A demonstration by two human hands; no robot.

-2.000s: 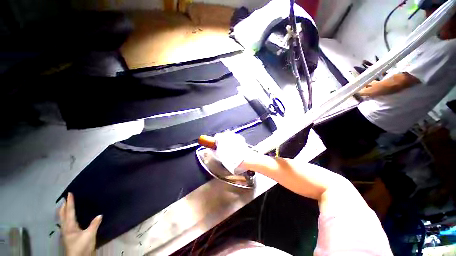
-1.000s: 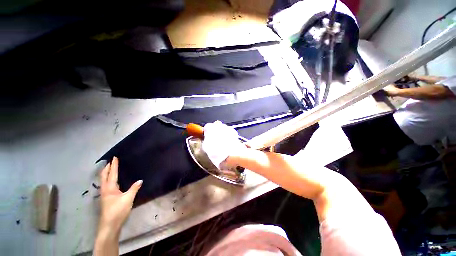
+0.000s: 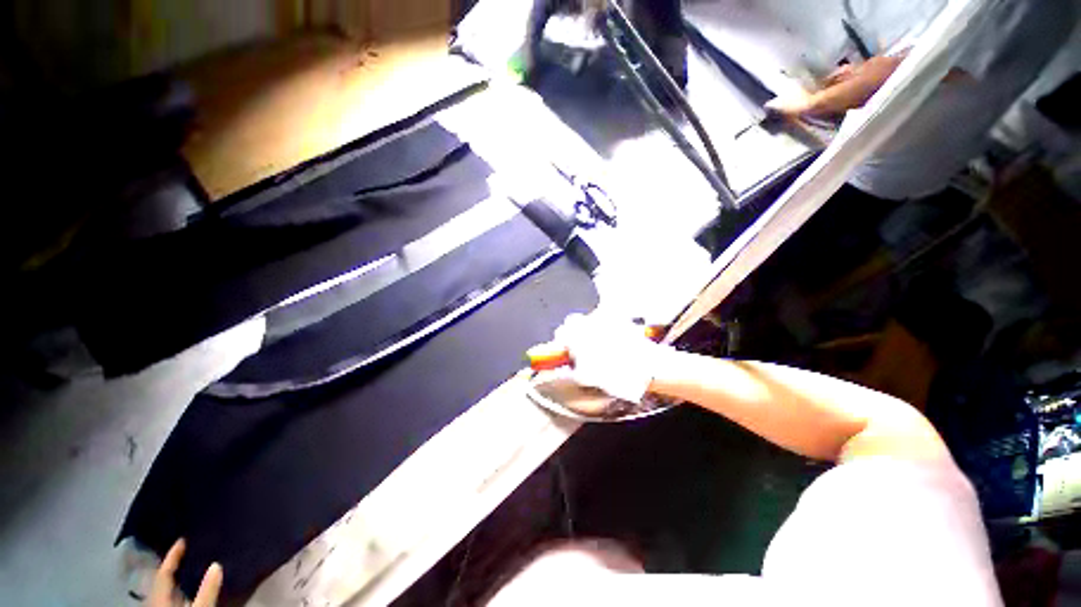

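Note:
A steam iron (image 3: pixel 593 401) with an orange-brown handle is at the right, near the table's front edge beside the dark garment piece (image 3: pixel 391 445). My right hand (image 3: pixel 611 353), in a white glove or wrap, is closed on the iron's handle. My left hand (image 3: pixel 186 581) is cut off by the bottom edge; a thumb and finger show, apart, at the garment's lower left end. The garment lies flat with a narrow grey strip (image 3: pixel 391 346) running along it. Whether the left fingers press the cloth is hard to tell.
More dark cloth (image 3: pixel 320 213) lies behind. Scissors (image 3: pixel 589 204) lie at the garment's far right end. A tan board (image 3: pixel 320 107) is at the back. A pale hose (image 3: pixel 806 196) slants up right from the iron. Another person's arm (image 3: pixel 848 93) is at the upper right.
My right hand has moved the iron right, off the cloth's middle to the table's front edge. My left hand now sits lower, mostly out of view. The camera view has shifted.

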